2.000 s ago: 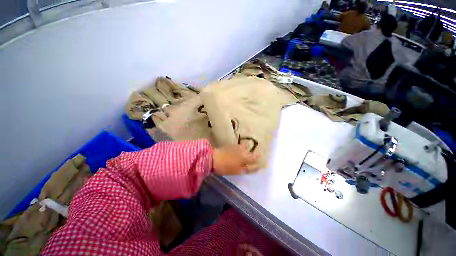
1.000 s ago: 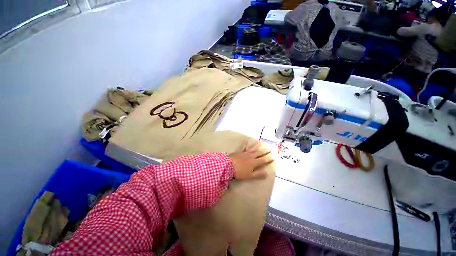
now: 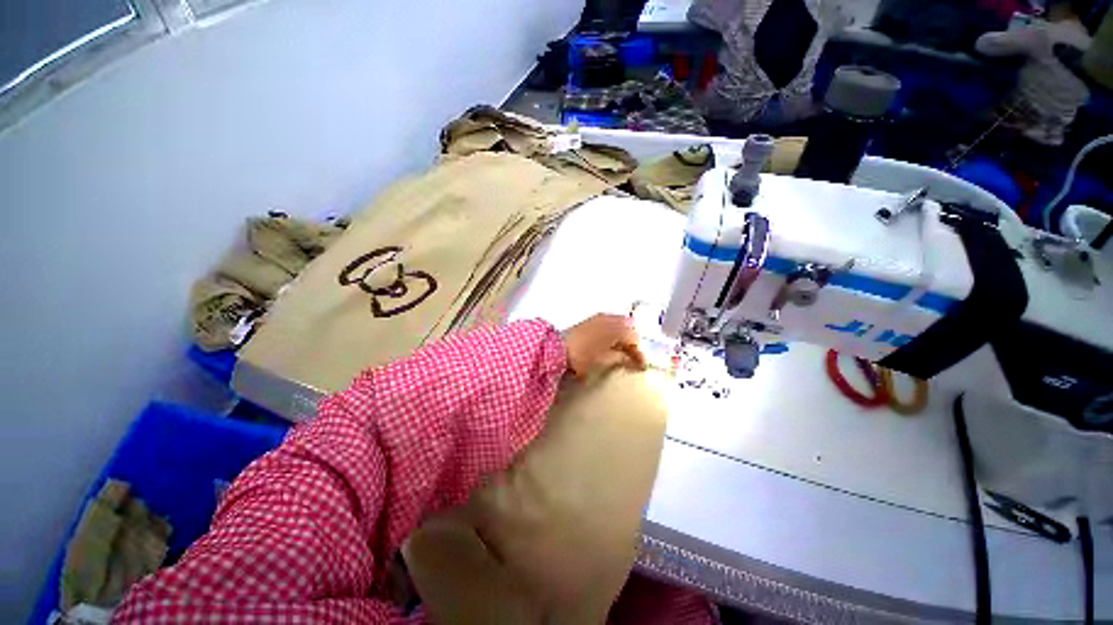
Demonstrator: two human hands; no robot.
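Note:
A plain khaki panel [image 3: 568,476] lies over the table's front edge and hangs down toward my lap. My left hand [image 3: 604,346] holds its upper corner between thumb and fingers, just left of the needle area. The white sewing machine [image 3: 818,263] with a blue stripe stands to the right, its lamp lighting the needle plate [image 3: 702,376]. The panel's top edge is close to the presser foot; I cannot tell whether it is under it. My right hand is not in view.
A pile of khaki panels [image 3: 403,244] with a brown motif lies left. Khaki bundles [image 3: 250,275] sit by the wall. A blue bin [image 3: 183,446] stands lower left. Scissors [image 3: 873,381], snips [image 3: 1028,518] and a black strap [image 3: 973,513] lie right. People sit behind.
My left hand has gone from lying flat on the panel to pinching its upper corner, a little further back. The panel's lower part is now bunched. The camera view has shifted slightly.

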